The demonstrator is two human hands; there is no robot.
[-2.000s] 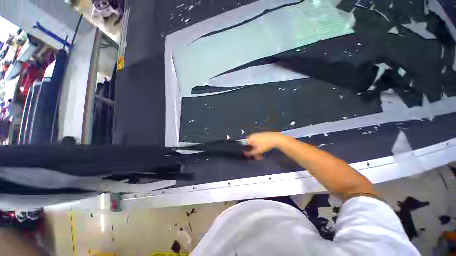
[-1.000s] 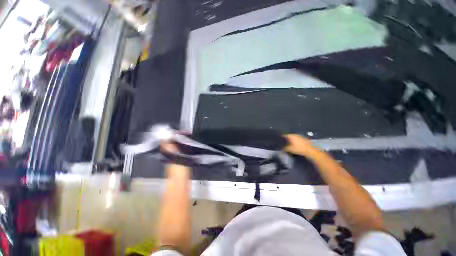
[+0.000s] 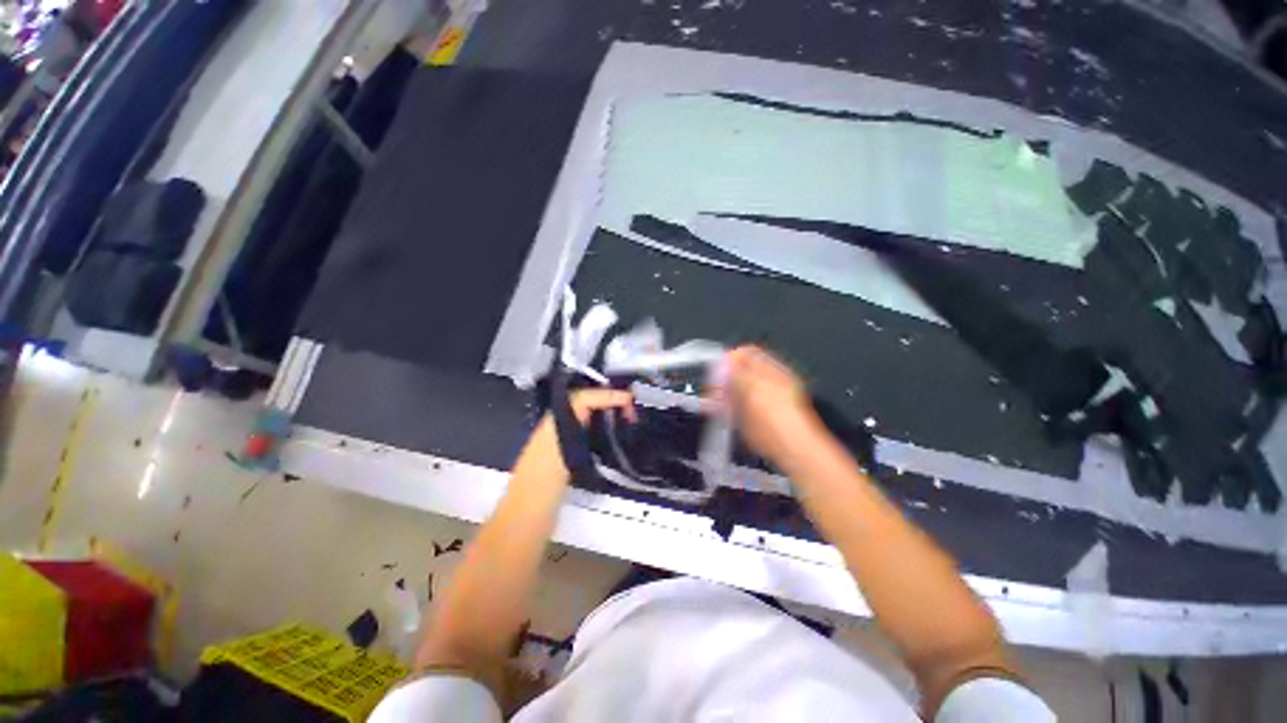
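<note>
A bunched bundle of black and white waste fabric (image 3: 656, 445) lies at the near edge of the cutter bed, in front of me. My left hand (image 3: 604, 407) is on the bundle's left part, its fingers partly hidden by black strips. My right hand (image 3: 755, 384) grips a white strip (image 3: 678, 359) at the bundle's upper right; it is somewhat blurred. Behind the bundle lies the dark fabric lay (image 3: 847, 346), with a pale green layer (image 3: 847, 177) beyond it and a bunched dark strip (image 3: 974, 318) across it.
Clustered dark cut pieces (image 3: 1179, 325) lie at the right of the bed. A white metal rail (image 3: 903, 565) runs along the near edge. On the floor at left are a yellow crate (image 3: 304, 667), a red one (image 3: 92, 622) and scraps. Dark rolls (image 3: 134, 254) stand at far left.
The long waste strips that stretched left are now gathered into a compact bundle. My left hand came into view and moved onto it. My right hand moved left and now holds a white strip. The view shifted.
</note>
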